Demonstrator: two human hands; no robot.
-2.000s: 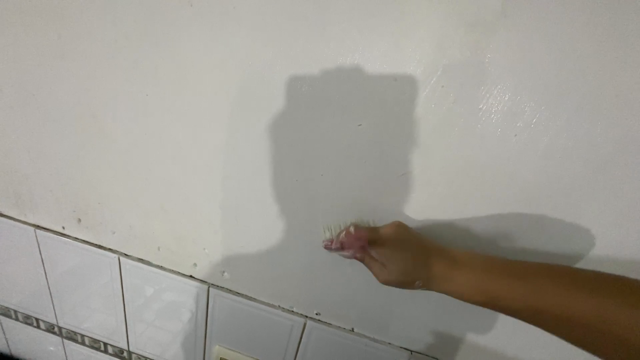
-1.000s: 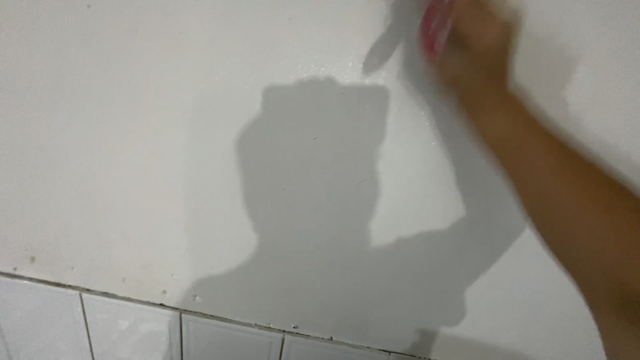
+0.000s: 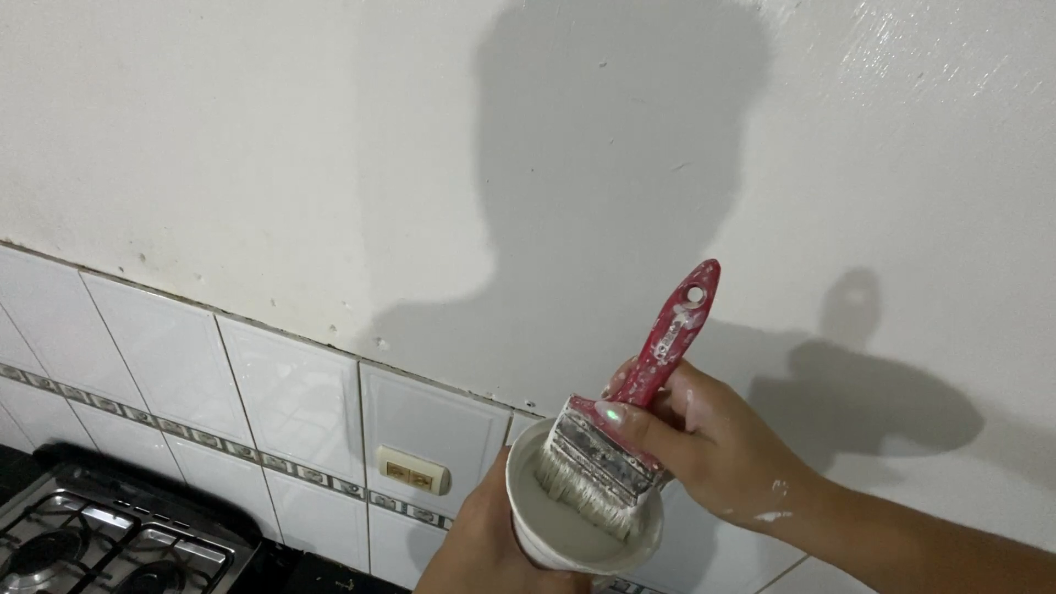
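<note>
My right hand [image 3: 701,437] grips a red-handled paintbrush [image 3: 606,462] low on its paint-spotted handle, the handle pointing up. The bristles, coated in white, point down inside the mouth of a white cup [image 3: 525,528] holding white paint [image 3: 569,532]. Around the cup's left and lower side is my left hand [image 3: 495,540], its fingers partly hidden by the cup. White paint marks my right wrist and thumb. Behind both hands stands a white wall [image 3: 247,165] with small pits and a wet, streaky sheen at the upper right.
White tiles [image 3: 289,388] with a patterned border strip cover the lower wall, with a wall outlet [image 3: 412,470] set in them. A gas stove [image 3: 107,528] stands at the lower left beside a dark countertop [image 3: 330,575]. My shadow falls on the wall.
My right hand has come down from high on the wall to the cup with the brush. My left hand and the cup have come into view. The view has tilted down.
</note>
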